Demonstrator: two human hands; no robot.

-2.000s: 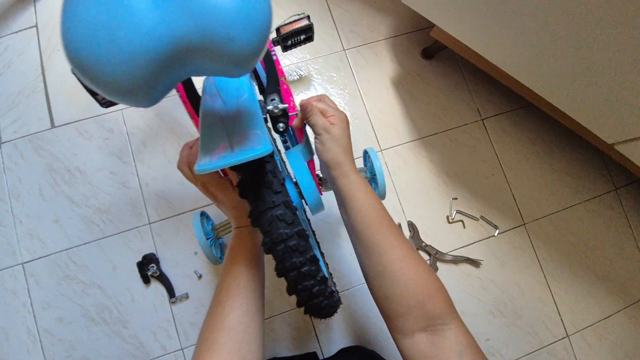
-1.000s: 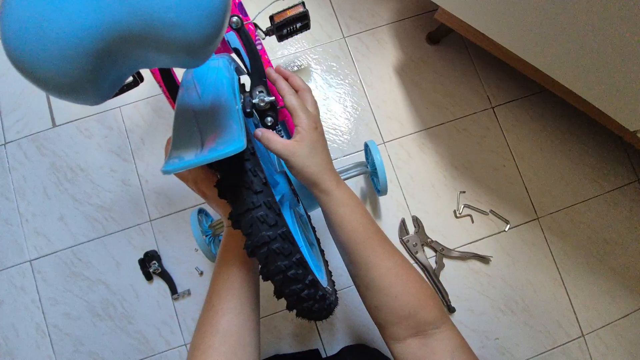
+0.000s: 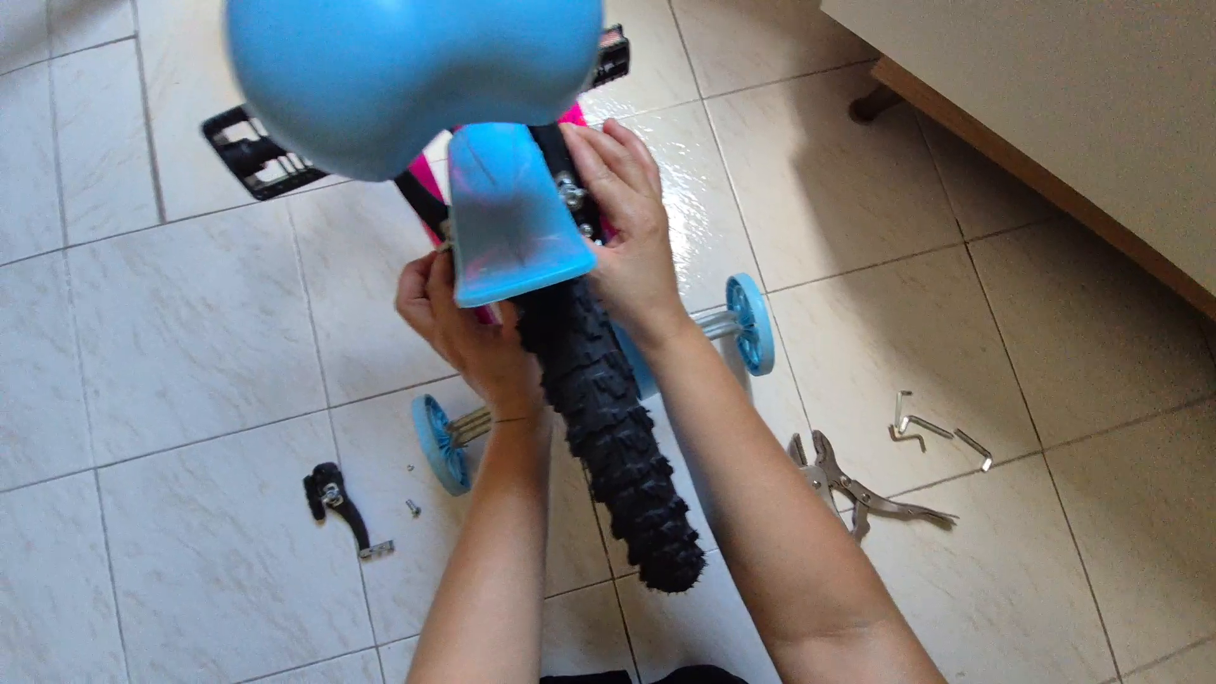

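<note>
A child's bicycle stands with its knobby black rear tire [image 3: 622,446] toward me. Below the blue saddle [image 3: 408,66] is a blue plastic mudguard [image 3: 513,218]. My right hand [image 3: 632,228] lies along the right side, its fingers on the black brake arm [image 3: 560,166] beside a metal bolt. My left hand [image 3: 465,323] is at the left side of the frame and mudguard, fingers curled; what they touch is partly hidden. Blue training wheels stand at the left [image 3: 442,445] and right [image 3: 750,324].
On the tiled floor lie a detached black brake arm [image 3: 347,503] and a small bolt [image 3: 412,507] at left. Locking pliers [image 3: 855,489] and several hex keys [image 3: 926,426] lie at right. A pale furniture panel with a wooden edge [image 3: 1045,180] fills the upper right.
The bicycle has turned upright from a lean to the left, and its left pedal shows more. My left fingers, hidden behind the mudguard one second ago, now show at its left.
</note>
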